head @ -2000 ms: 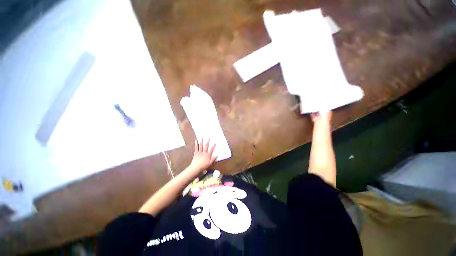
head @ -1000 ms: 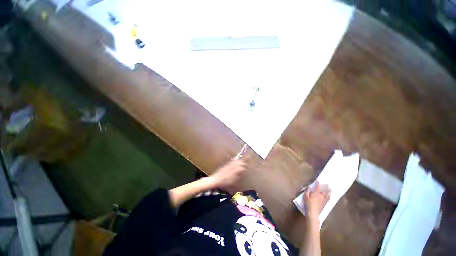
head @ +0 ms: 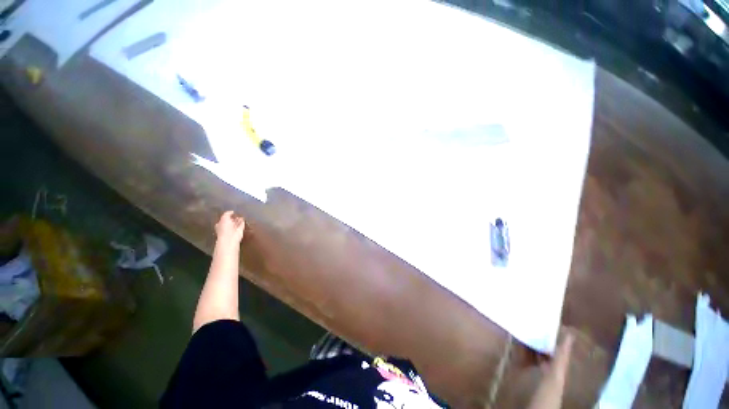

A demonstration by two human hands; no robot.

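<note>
A very large white sheet (head: 360, 160) covers much of the table. A yellow-handled knife (head: 254, 129) with a black end lies near its left edge. A narrow jagged white strip (head: 232, 177) sticks out from that edge. My left hand (head: 230, 227) is over the brown table front, below the strip, fingers curled; whether it holds anything small cannot be told. My right hand (head: 559, 359) is blurred at the sheet's near right corner; its grip is unclear. A small handled weight (head: 499, 242) and a pale flat weight (head: 472, 134) lie on the sheet.
Cut white pieces (head: 630, 363) and a grey-beige slab (head: 673, 343) lie on the brown table (head: 639, 208) at right. Another handled weight (head: 189, 88) and flat weight (head: 144, 45) lie at upper left. A cardboard box (head: 68, 279) with white scraps stands at lower left on the green floor.
The view has swung left along the table. My left hand has moved left along the table front. My right hand has left the small white piece and is at the sheet's corner.
</note>
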